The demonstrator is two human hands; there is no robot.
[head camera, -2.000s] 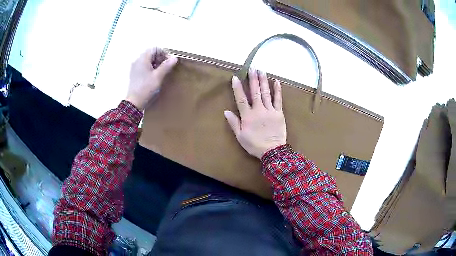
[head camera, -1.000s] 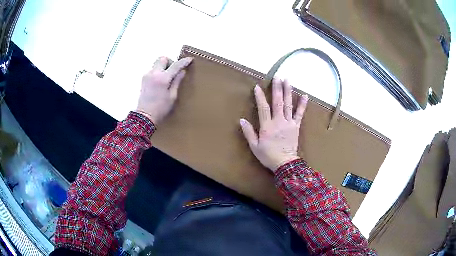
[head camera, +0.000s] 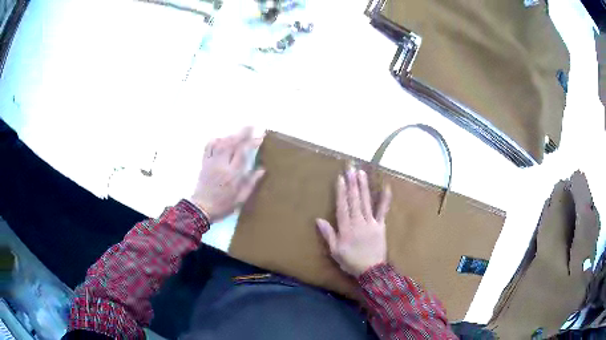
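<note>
A brown bag body panel lies flat on the white table in front of me. Its thin brown handle stands up past the top edge, and a dark label is near its right side. My right hand lies flat on the panel below the handle, fingers spread, holding nothing. My left hand is blurred at the panel's left edge, fingers apart; whether its fingertips touch the panel is unclear.
A stack of brown panels with notched corners lies beyond the work at the far right. A pile of loose brown panels is at the right. Small blurred fittings lie at the far side. The table's dark front edge is at left.
The left hand has let go of the panel's top left corner and its fingers have opened. The right hand stays on the panel. The view has shifted, showing more of the far table.
</note>
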